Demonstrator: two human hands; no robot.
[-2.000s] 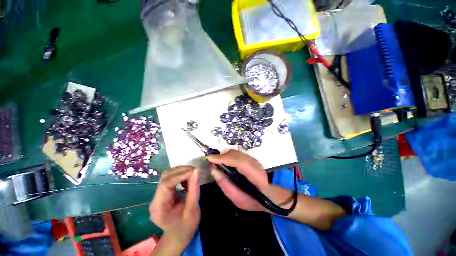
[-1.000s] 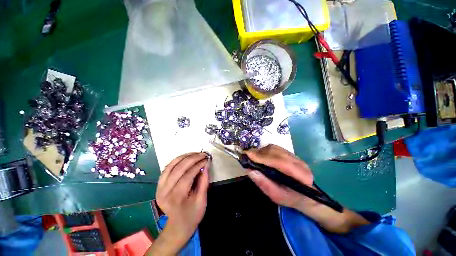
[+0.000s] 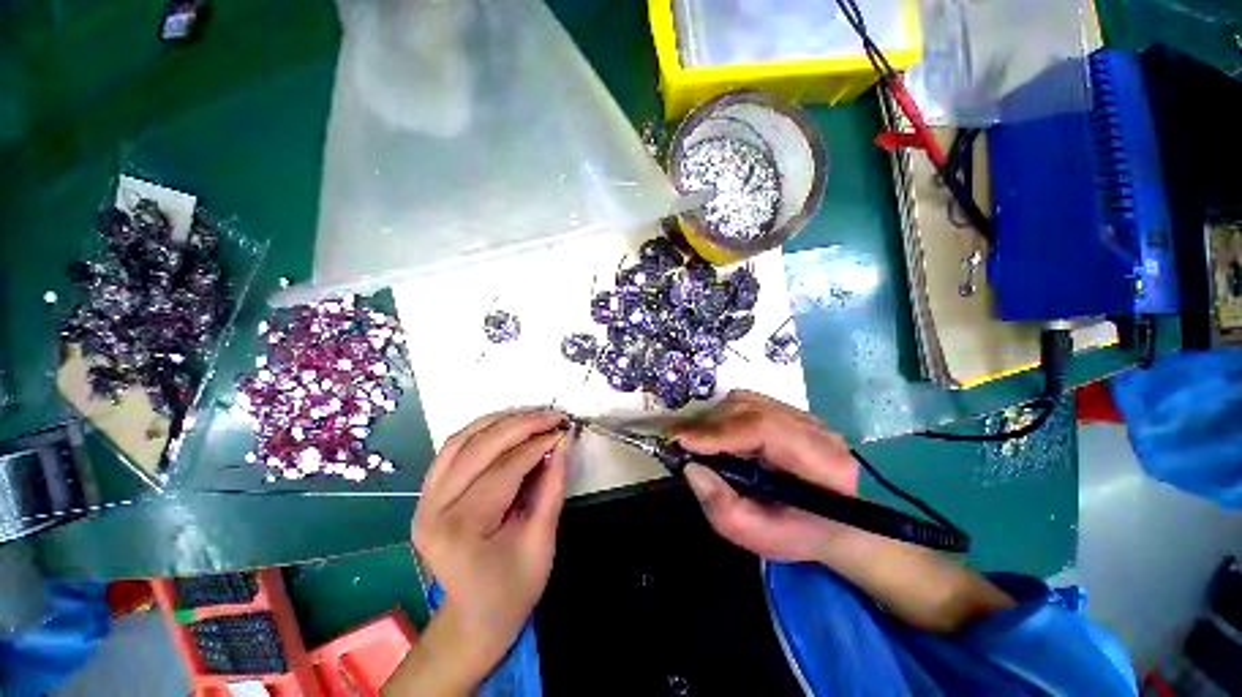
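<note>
My right hand [image 3: 770, 470] holds the soldering iron [image 3: 817, 508] by its black handle. Its thin metal tip points left and meets a tiny part [image 3: 565, 426] at the fingertips of my left hand [image 3: 497, 504]. My left hand pinches that part; its details are too small to tell. Both hands are over the near edge of the cream work board [image 3: 456, 381]. A heap of dark round parts [image 3: 667, 327] lies on the board above the iron. One dark part [image 3: 501, 326] lies apart at the left, another [image 3: 782, 349] at the right edge.
Pink-red and white small parts [image 3: 320, 388] lie left of the board. A bag of dark parts [image 3: 150, 306] is farther left. The translucent hood [image 3: 463, 150] overhangs the board. Behind are the cup [image 3: 804, 170], yellow box [image 3: 783, 85], clip lead [image 3: 915, 125] and blue station [image 3: 1076, 204].
The iron's tip has moved left and down from the board to the part in my left fingertips. Earlier, the left hand was lower and blurred. The view has shifted slightly.
</note>
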